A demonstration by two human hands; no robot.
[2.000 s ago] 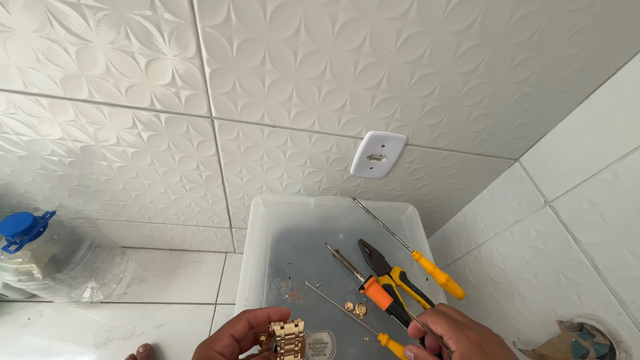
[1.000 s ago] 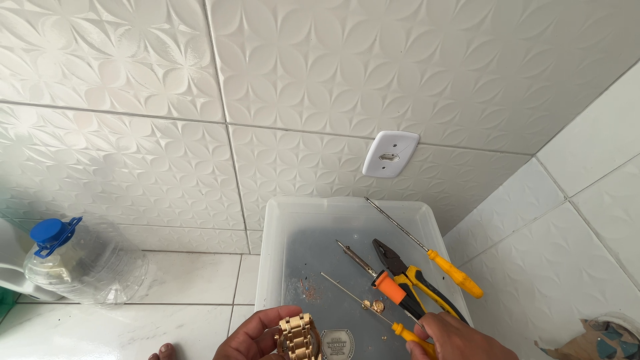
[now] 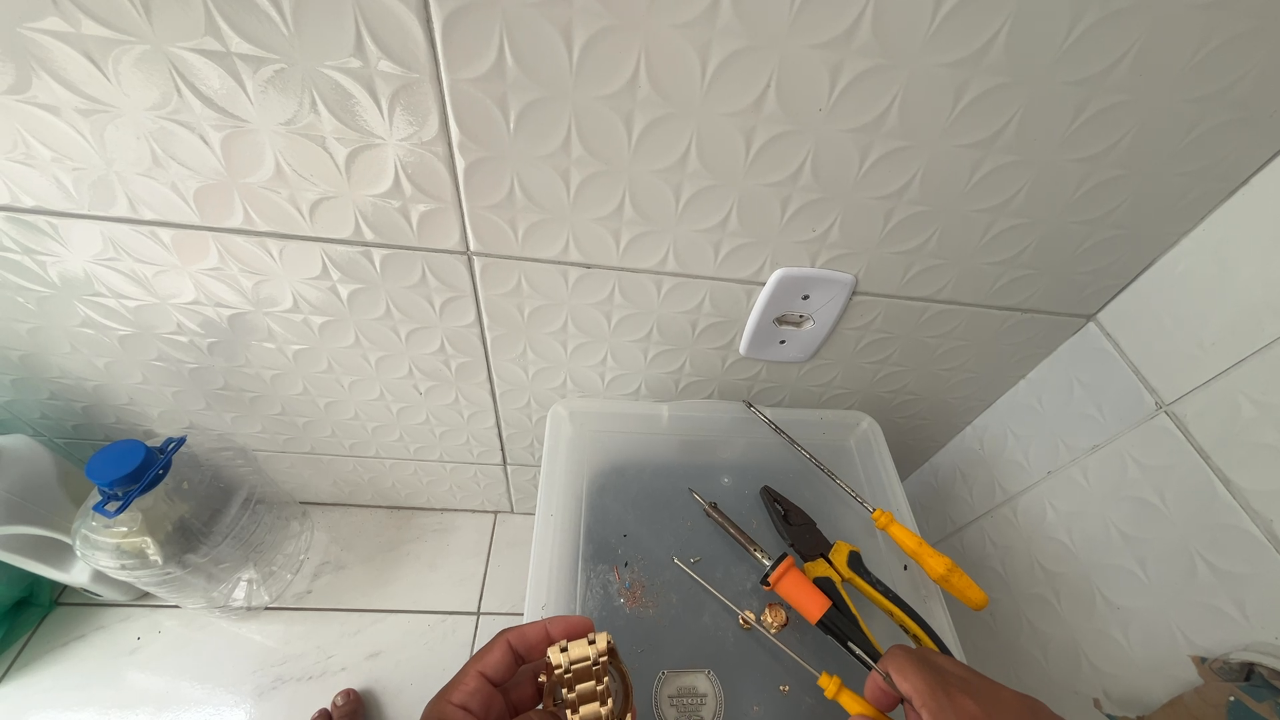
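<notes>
My left hand (image 3: 505, 668) holds a gold-coloured metal watch (image 3: 585, 672) by its link bracelet, low over a translucent plastic lid. My right hand (image 3: 935, 685) is at the lower right, fingers closed on a thin dark metal tool or rod, mostly hidden. Its fingers are beside a thin yellow-handled screwdriver (image 3: 845, 695) and the black end of an orange soldering iron (image 3: 797, 588). Combination pliers (image 3: 840, 570) and a larger yellow-handled screwdriver (image 3: 925, 555) lie to the right. Small gold watch parts (image 3: 773, 616) and a round metal case back (image 3: 688, 695) bearing writing lie on the lid.
The plastic container lid (image 3: 570, 500) stands against a tiled wall with a white power socket (image 3: 798, 314). A large clear bottle (image 3: 200, 540) with a blue cap and a white jug (image 3: 35, 510) stand at left. Toes show at the bottom; a torn patterned item (image 3: 1190, 690) lies at right.
My right hand has shifted slightly away from the thin screwdriver's handle, which shows more now. My left hand still holds the watch.
</notes>
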